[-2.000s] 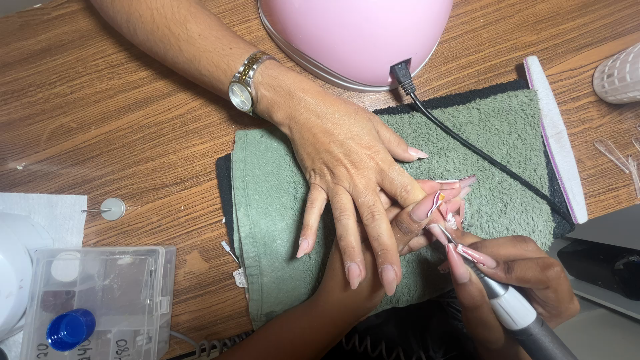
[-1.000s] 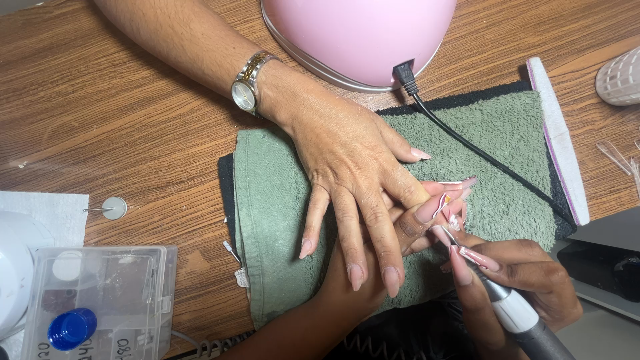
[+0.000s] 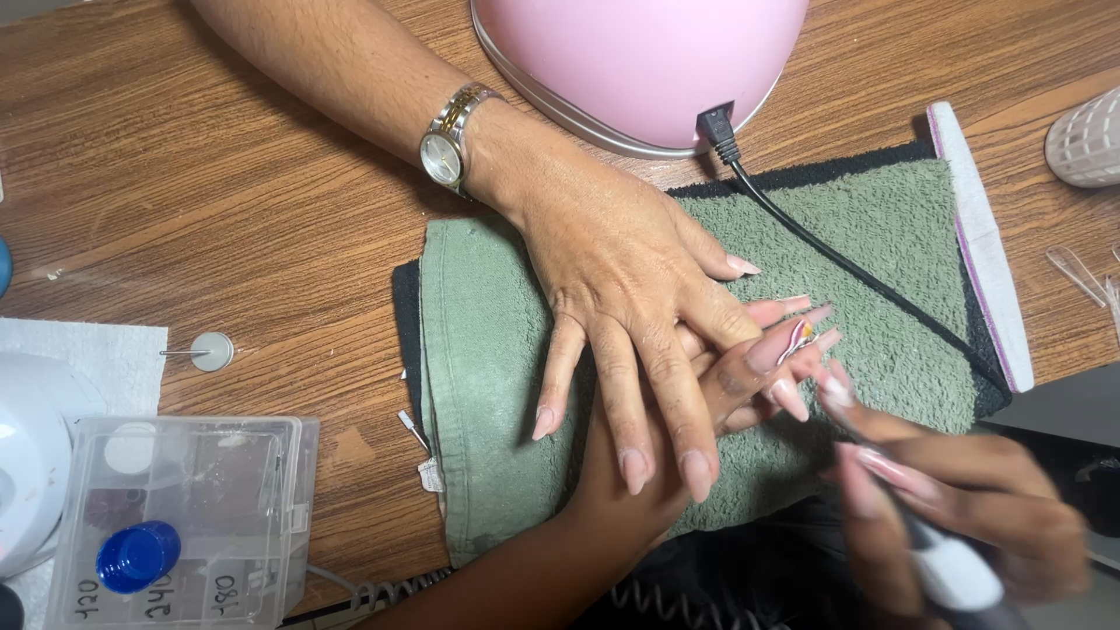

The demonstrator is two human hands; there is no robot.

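Another person's hand (image 3: 612, 254), with a wristwatch (image 3: 444, 149), reaches in from the upper left and rests palm down over my left arm and the green towel (image 3: 490, 385). My left hand (image 3: 744, 376) comes from below and grips one finger of that hand near its tip; my thumb, with a long decorated nail, lies on top. My right hand (image 3: 971, 499), blurred, is closed around an electric nail drill handpiece (image 3: 954, 564), just right of the held finger. The drill's tip is too blurred to make out, and a small gap shows between my hands.
A pink nail lamp (image 3: 647, 70) with a black power cord (image 3: 840, 254) stands at the top. A nail file (image 3: 984, 254) lies along the towel's right edge. At left are a plastic case (image 3: 210, 507), a blue cap (image 3: 138, 556) and a small round disc (image 3: 212, 352) with a metal shank.
My right hand with the drill handpiece has moved a little away from the held finger, to the right and down. The other person's hand and my left hand hold nearly the same pose.
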